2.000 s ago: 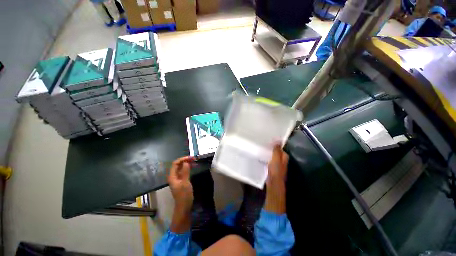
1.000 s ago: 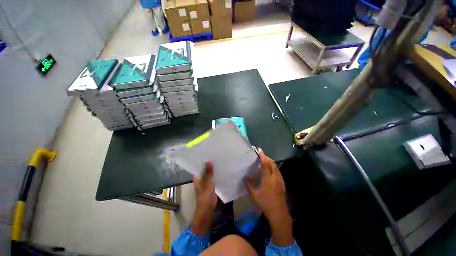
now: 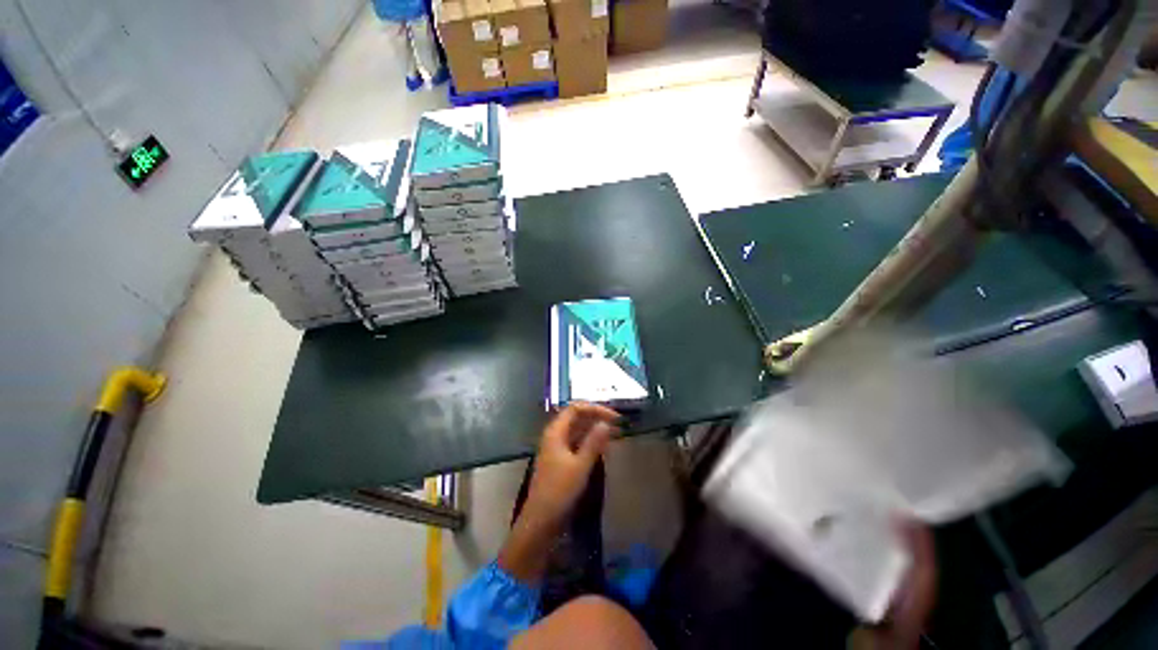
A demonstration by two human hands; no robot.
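Observation:
A closed teal and white retail box (image 3: pixel 599 353) lies near the table's front edge. My left hand (image 3: pixel 572 464) is at its near edge, fingers bent and partly apart; I cannot tell whether they touch it. My right hand (image 3: pixel 904 590) is blurred at the lower right and holds an opened white box (image 3: pixel 845 489) by its near side. The opened box is tilted and motion-blurred, with a small dark spot on its lower part.
Tall stacks of teal-topped boxes (image 3: pixel 464 203) stand on the dark green table (image 3: pixel 368 432) at the far left. A pale post (image 3: pixel 889 273) rises at the right. A small white box (image 3: pixel 1118 381) lies at the far right. A cart (image 3: pixel 845 121) stands behind.
The opened box has moved from in front of me to the right in my right hand. My left hand has let go of it and is at the closed box, which is now uncovered.

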